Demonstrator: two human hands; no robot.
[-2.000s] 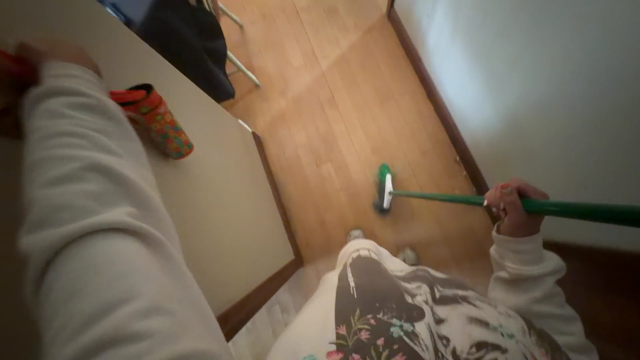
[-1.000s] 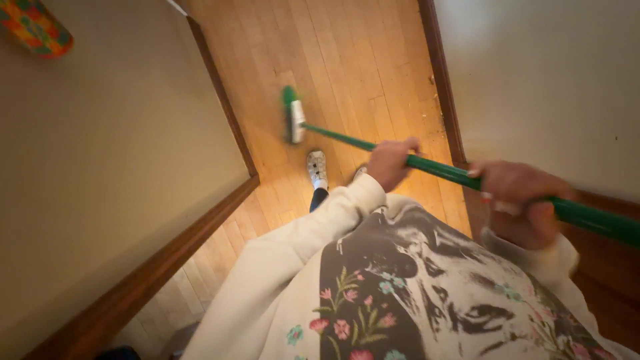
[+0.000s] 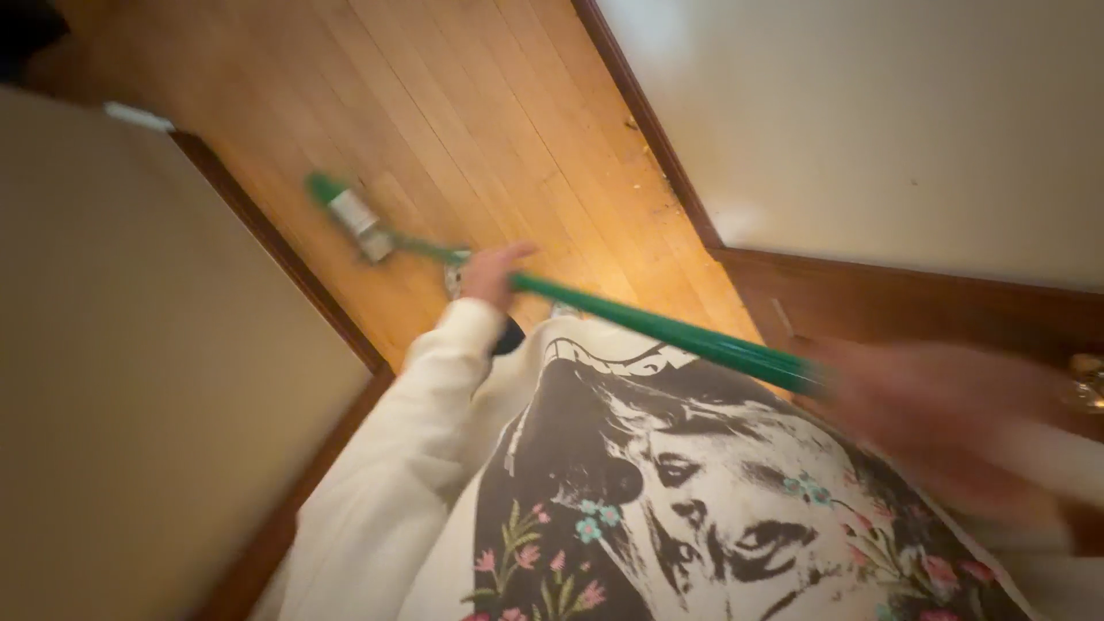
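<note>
A broom's long green handle (image 3: 660, 328) slants from lower right to upper left across my body. My left hand (image 3: 493, 274) is closed round its lower part, near the middle of the view. My right hand (image 3: 931, 414), blurred, grips the upper end at the right, and the tip of the handle is hidden behind it. The green and white broom head (image 3: 354, 220) rests on or just above the wooden floor at the left, blurred; its contact with the floor cannot be told.
Pale walls stand to the left (image 3: 155, 345) and right (image 3: 862, 129), with dark wooden baseboards (image 3: 651, 129). Small bits of debris (image 3: 638, 185) lie on the wooden floor (image 3: 483, 112) along the right baseboard. My shoe (image 3: 455, 274) shows beside the handle.
Two seconds ago only my right hand held the broom, while my left was raised at the upper left; a second ago both were on the handle. The view has shifted.
</note>
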